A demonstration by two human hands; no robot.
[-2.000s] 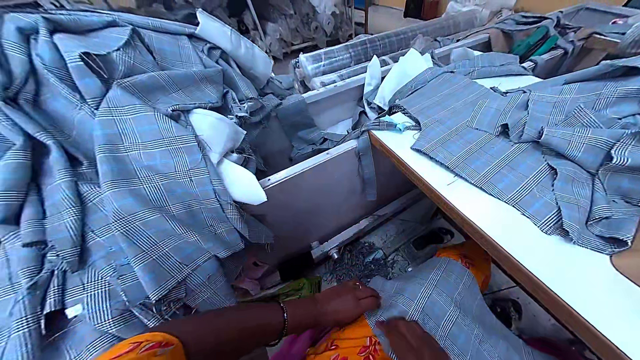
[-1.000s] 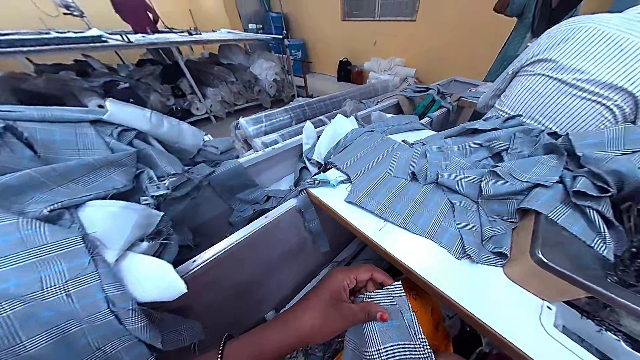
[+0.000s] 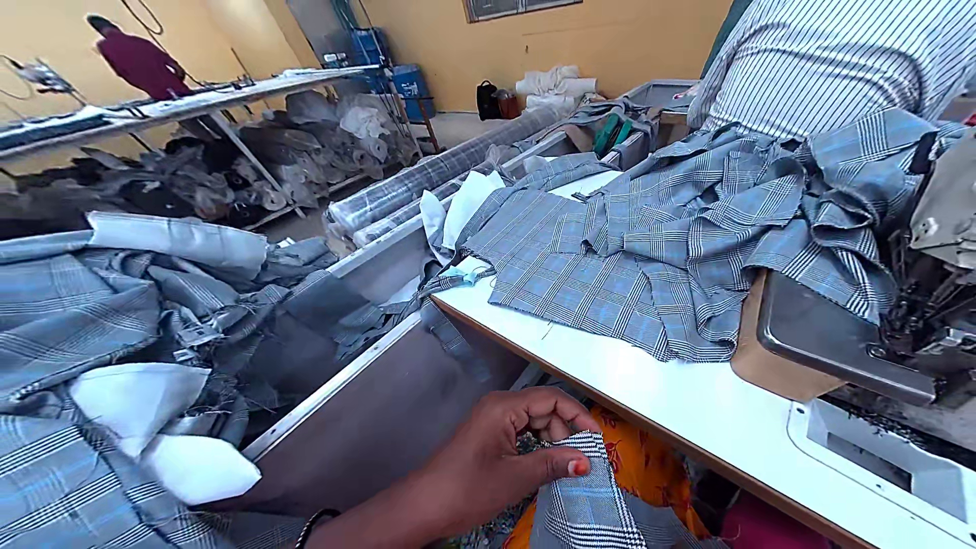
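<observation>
My left hand [image 3: 526, 438], with a dark bangle at the wrist, pinches the upper edge of a grey plaid fabric piece [image 3: 587, 496] between thumb and fingers. The piece hangs over my lap, beside orange patterned clothing [image 3: 648, 465], just off the edge of the white table [image 3: 686, 404]. My right hand is out of view. On the table lie overlapping grey plaid pieces [image 3: 587, 282], frayed at their edges. At the right stands a sewing machine [image 3: 846, 335] with a dark metal plate.
A grey-walled bin [image 3: 366, 427] adjoins the table at left, with heaped plaid cloth [image 3: 69, 305] and white pieces [image 3: 137, 396]. Plastic-wrapped fabric rolls [image 3: 450, 168] lie behind. A person in a striped shirt [image 3: 823, 69] leans at back right; another person [image 3: 141, 61] stands far left.
The view has tilted up and turned. Two seconds ago both hands were on the plaid piece in the lap; now only my left hand shows, holding the piece by its edge.
</observation>
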